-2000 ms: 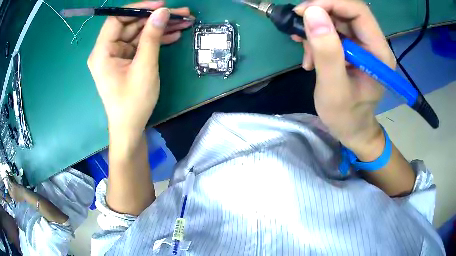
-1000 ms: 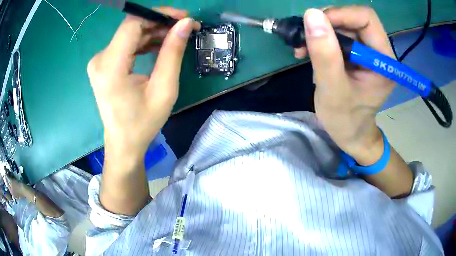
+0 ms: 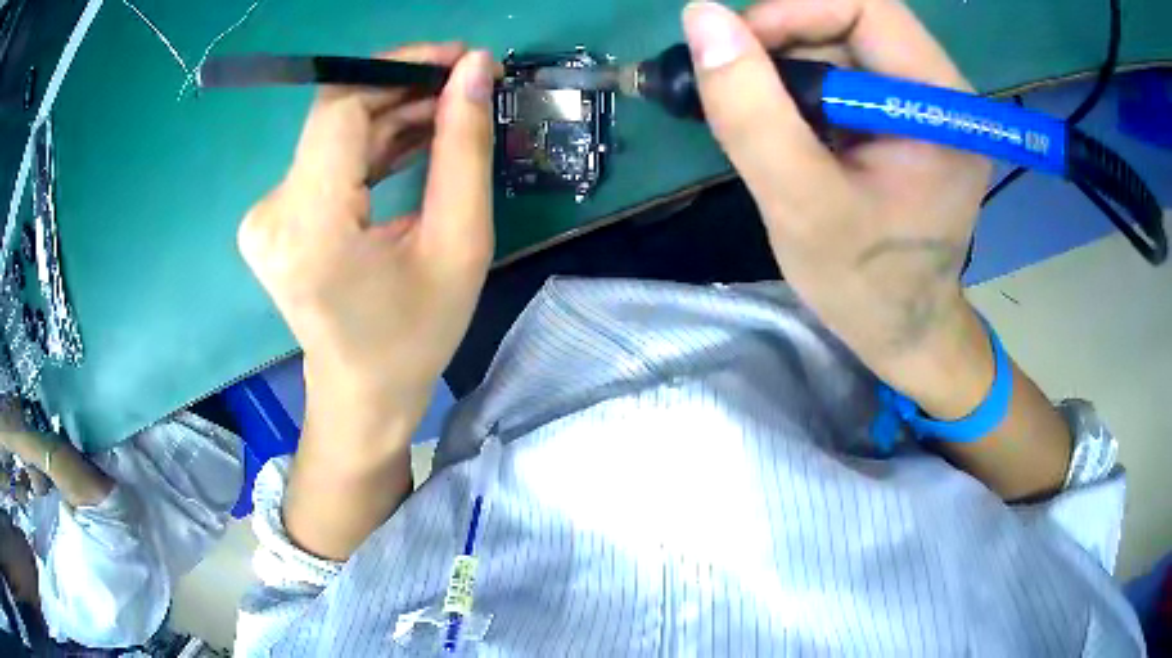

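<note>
The watch module [image 3: 553, 144], a small rounded square with a black edge and silvery middle, lies on the green mat [image 3: 167, 244]. My left hand [image 3: 386, 231] holds the dark tweezers [image 3: 334, 71] nearly level, their tip end at the module's upper left edge. My right hand [image 3: 835, 167] holds the blue soldering iron [image 3: 945, 118], pointing left. The iron's metal tip is over the module's upper edge, close to the tweezers' tips. Whether the tips touch each other or the board, I cannot tell.
A thin pale strand [image 3: 193, 71] lies on the mat at upper left. Silvery-black strip-like parts [image 3: 49, 283] lie at the left edge. The iron's black cable [image 3: 1125, 193] hangs at right. Another person's arm and pale sleeve [image 3: 116, 514] are at lower left. The bench edge [image 3: 643, 203] curves below the module.
My right hand has moved left, bringing the iron's tip over the module's upper edge. My left hand has moved slightly right since the first frame, and the tweezers' tip end is at the module.
</note>
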